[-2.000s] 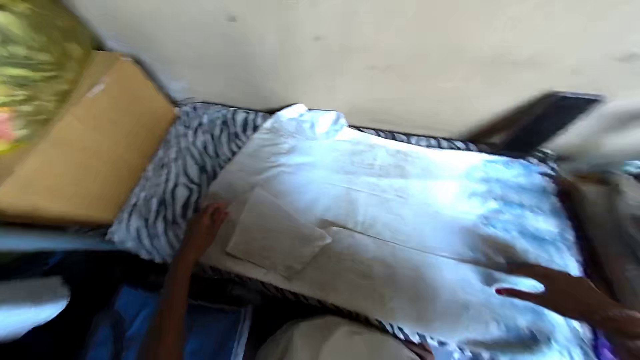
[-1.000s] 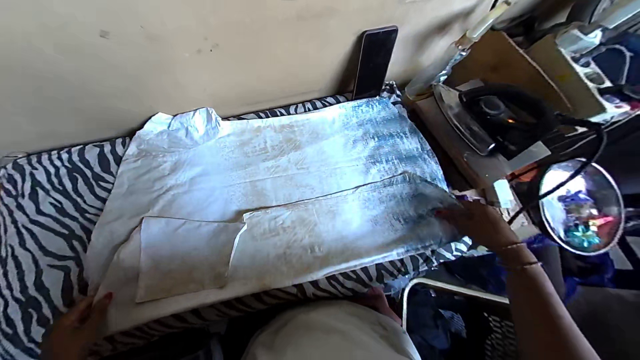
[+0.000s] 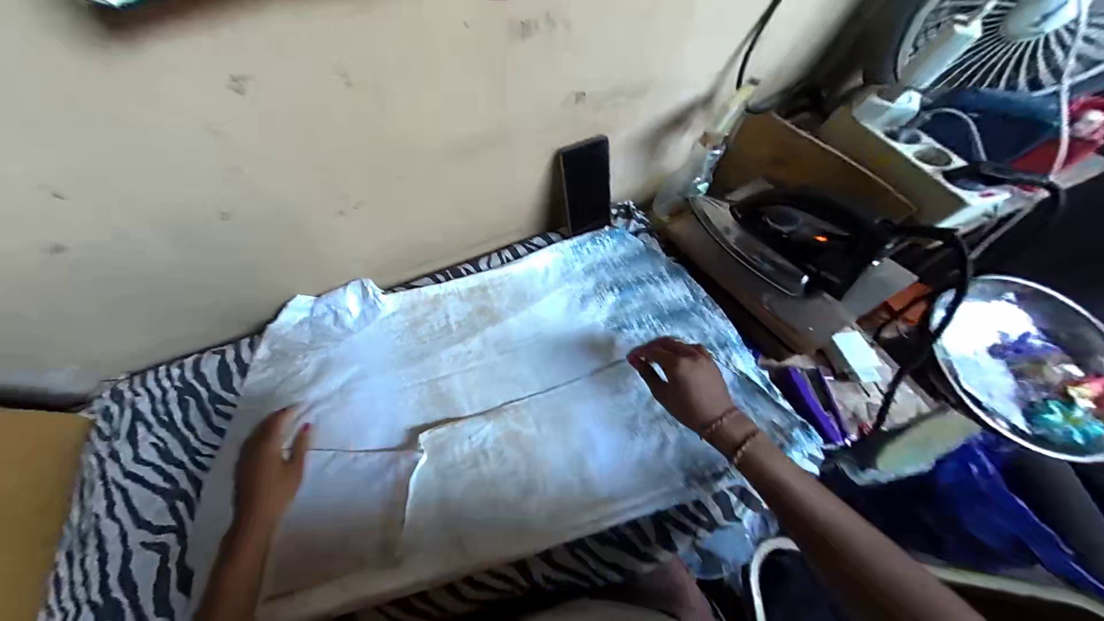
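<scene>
A large white sheet with a blue-grey patterned end [image 3: 517,319] lies spread over a zebra-print cloth [image 3: 138,483]. Its front part is folded over, and the flap's edge runs across the middle. At the left end of that edge, my left hand [image 3: 272,466] rests with thumb and fingers apart, beside a smaller pale rectangular piece [image 3: 345,509]. My right hand [image 3: 681,379] pinches the flap's edge near the patterned end, thumb against the fingers. Whether the left fingertips grip any cloth cannot be told.
An electric iron [image 3: 793,241] with a lit orange light rests at the right. A black phone [image 3: 586,185] leans on the wall. Right of the iron are a metal bowl with colourful items [image 3: 1026,371] and a fan [image 3: 992,43]. A cardboard box [image 3: 39,509] stands at far left.
My left hand has moved from the sheet's near left corner up to the flap's edge. My right hand has shifted from the sheet's right end inward along that edge.
</scene>
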